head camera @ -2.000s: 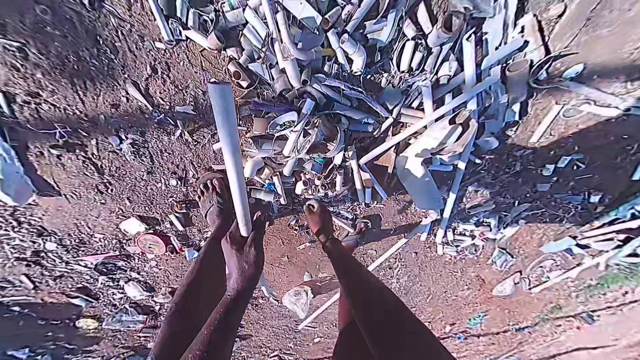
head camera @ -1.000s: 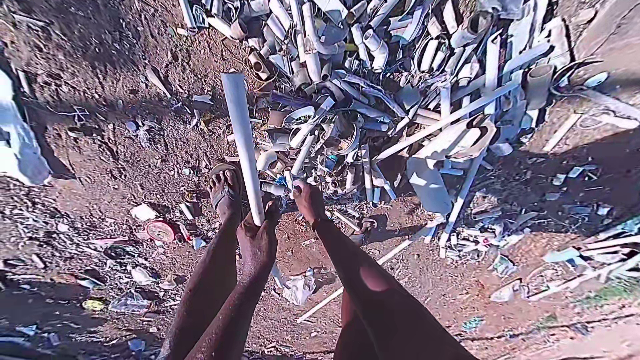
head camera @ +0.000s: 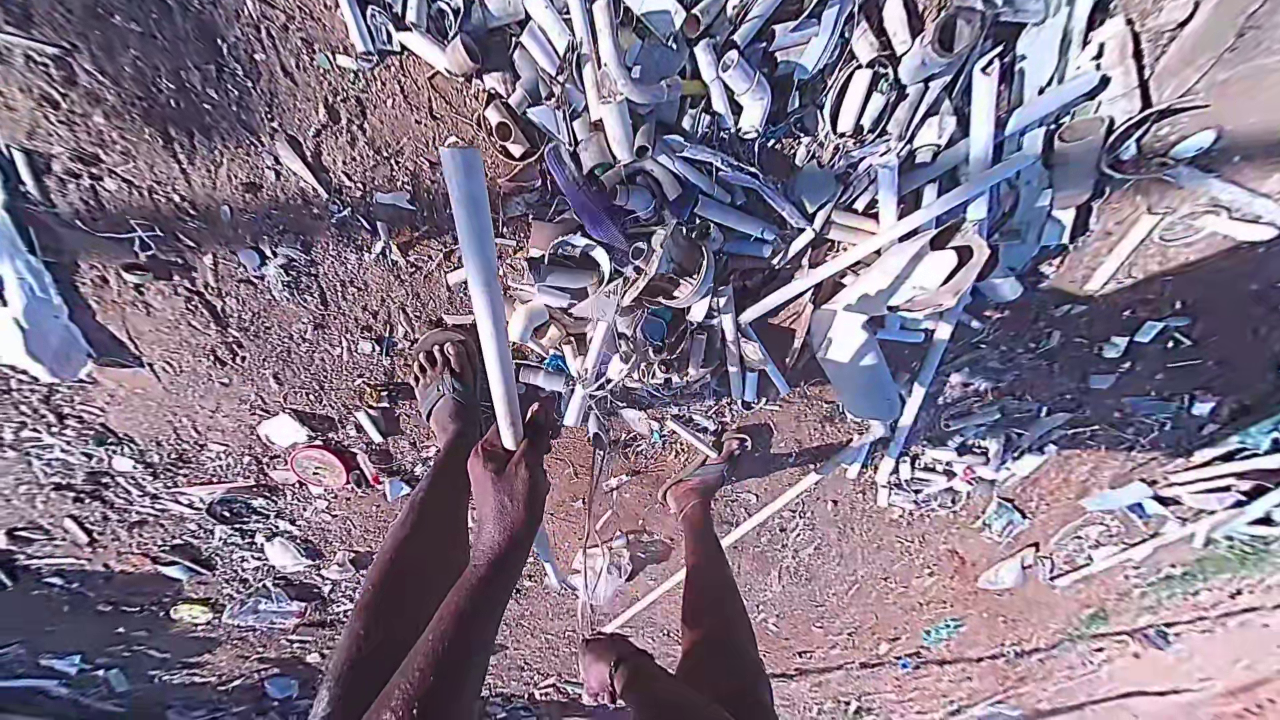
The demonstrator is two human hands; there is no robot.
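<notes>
My left hand [head camera: 510, 470] is closed around the lower end of a white plastic pipe [head camera: 478, 280], which points up and slightly left, above the ground and in front of the scrap pile. Near the bottom middle is my right hand [head camera: 602, 668], with its fingers curled. A thin, clear strand or strip [head camera: 592, 520] runs from beside the pile down to that hand; what the fingers grip is too blurred to tell. My feet in sandals, the left [head camera: 445, 375] and the right [head camera: 705, 478], stand on the dirt on either side.
A heap of pipe offcuts and elbow fittings [head camera: 748, 92] fills the upper middle. A long thin pipe [head camera: 760, 515] lies across the dirt on the right of my hands. A round red-rimmed lid [head camera: 318, 466] lies at left, and more long scraps [head camera: 1190, 520] lie at far right.
My right hand has moved from beside the pile down toward the bottom of the view. My left hand still holds the white pipe.
</notes>
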